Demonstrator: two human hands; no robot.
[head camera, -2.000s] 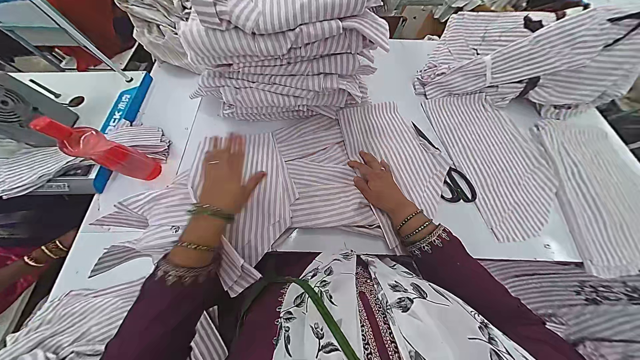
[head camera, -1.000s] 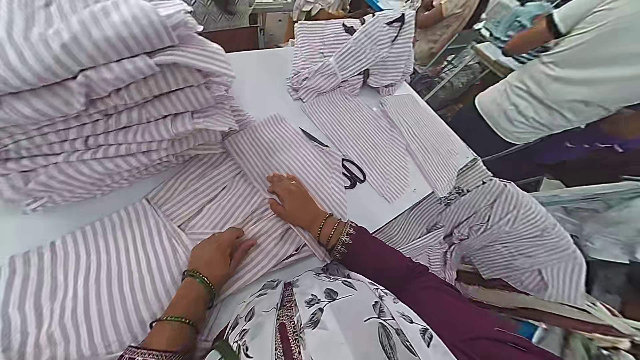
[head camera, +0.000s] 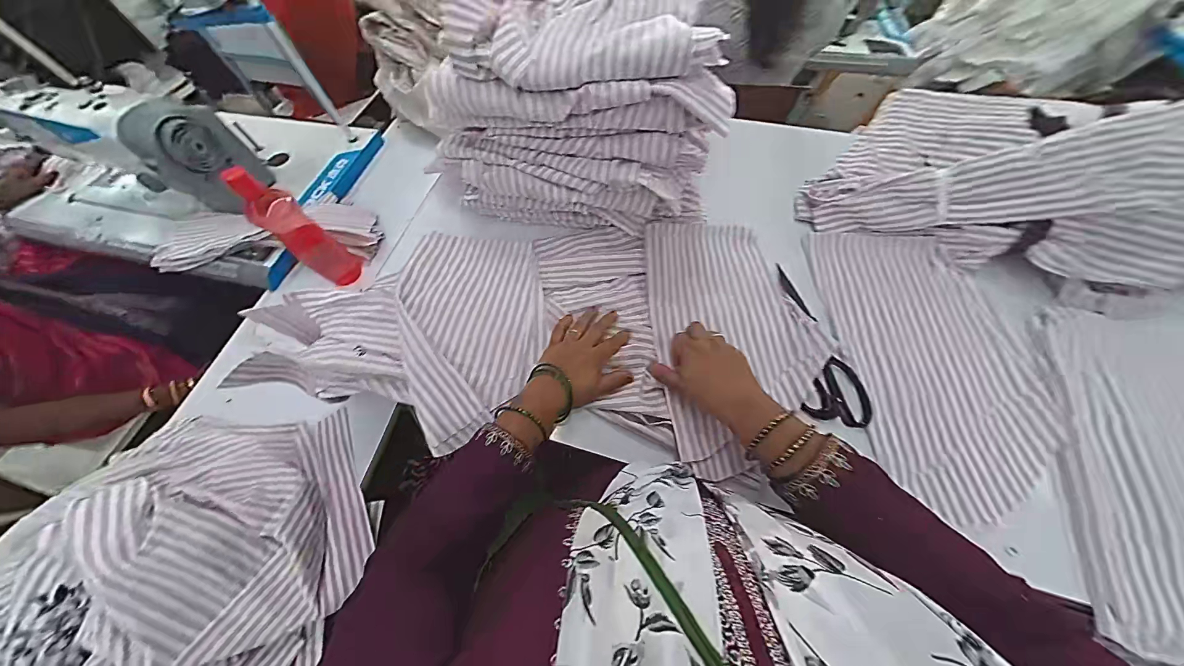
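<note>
My left hand (head camera: 585, 356) lies with fingers spread on a striped garment piece (head camera: 592, 268) on the white table (head camera: 768, 157). My right hand (head camera: 712, 370), fingers curled, rests on the edge of a striped fabric panel (head camera: 708, 268) just to the right; whether it pinches the cloth cannot be told. Scissors with black handles (head camera: 840, 393) lie beside that panel, one blade partly under cloth. Another striped panel (head camera: 925, 351) lies flat to their right. Left of my hands, a striped piece (head camera: 472, 296) spreads out, with folded ends reaching the table's left edge.
A tall stack of striped garments (head camera: 573, 139) stands at the back. A red plastic bottle (head camera: 291, 227) lies near a sewing machine (head camera: 176, 139) at left. More striped bundles sit at back right (head camera: 1036, 194) and lower left (head camera: 203, 546). Another person's forearm (head camera: 83, 416) shows at left.
My left hand has moved right from the left piece where it lay two seconds ago. The view swung right and back again.
</note>
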